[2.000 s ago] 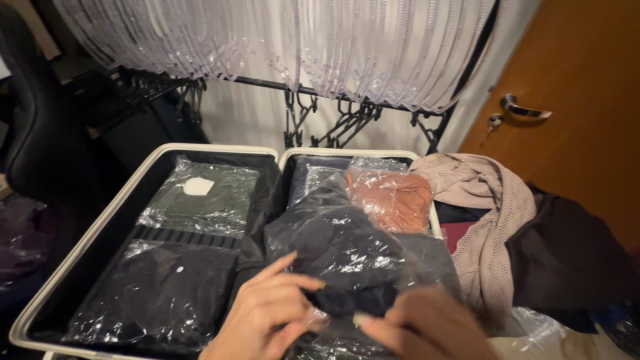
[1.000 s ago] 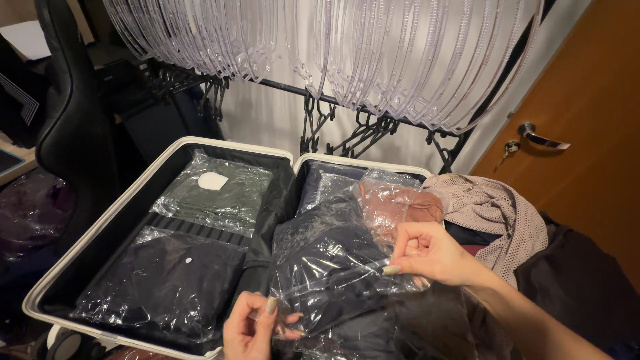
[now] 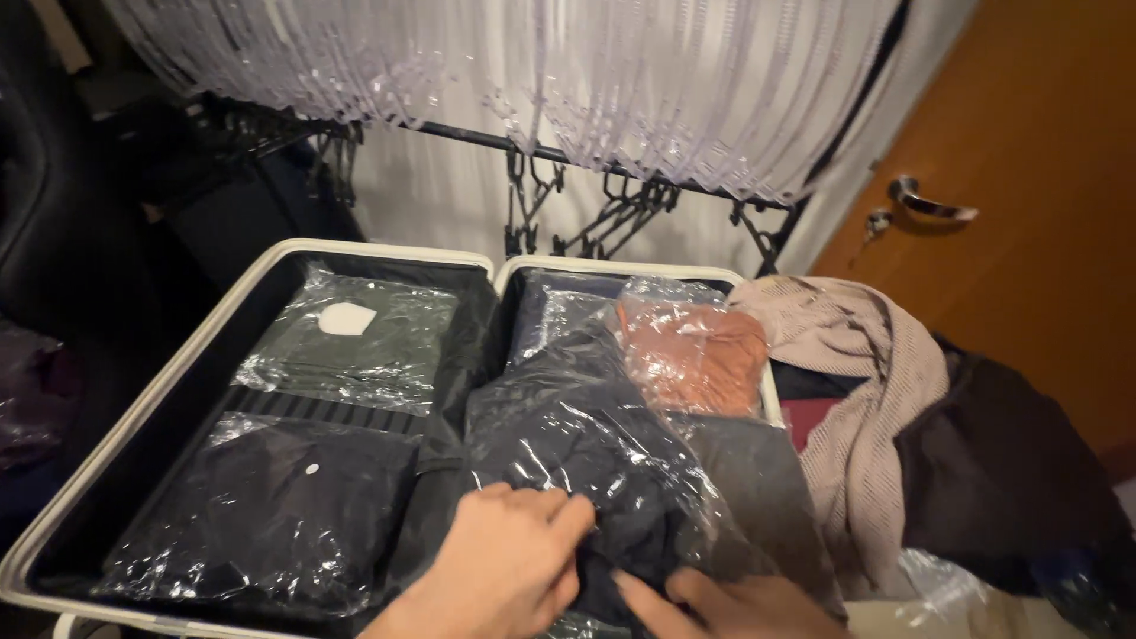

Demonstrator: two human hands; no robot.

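Note:
A dark garment in a clear plastic bag [image 3: 595, 444] lies across the right half of an open suitcase [image 3: 191, 342]. My left hand [image 3: 515, 550] is closed on the near left edge of this bag. At the bag's near right side is my right hand [image 3: 701, 608], cut off by the bottom of the view and blurred; its index finger points at the dark fabric, and I cannot tell if it grips anything. The left half holds a bagged green garment [image 3: 382, 355] and a bagged black garment [image 3: 275, 515]. Behind my hands, a bagged orange garment [image 3: 701, 355] lies near the suitcase's right corner.
A beige knitted garment [image 3: 843, 328] and a dark cloth [image 3: 1003, 461] are heaped right of the suitcase. Behind it stands a black rack [image 3: 479, 138] with clear and black hangers. A wooden door [image 3: 1038, 195] is at the right, a black chair [image 3: 35, 177] at the left.
My right hand, which pinched the bag's edge near its right middle one second ago, is now lower, by the near side. My left hand now grips the bag farther in.

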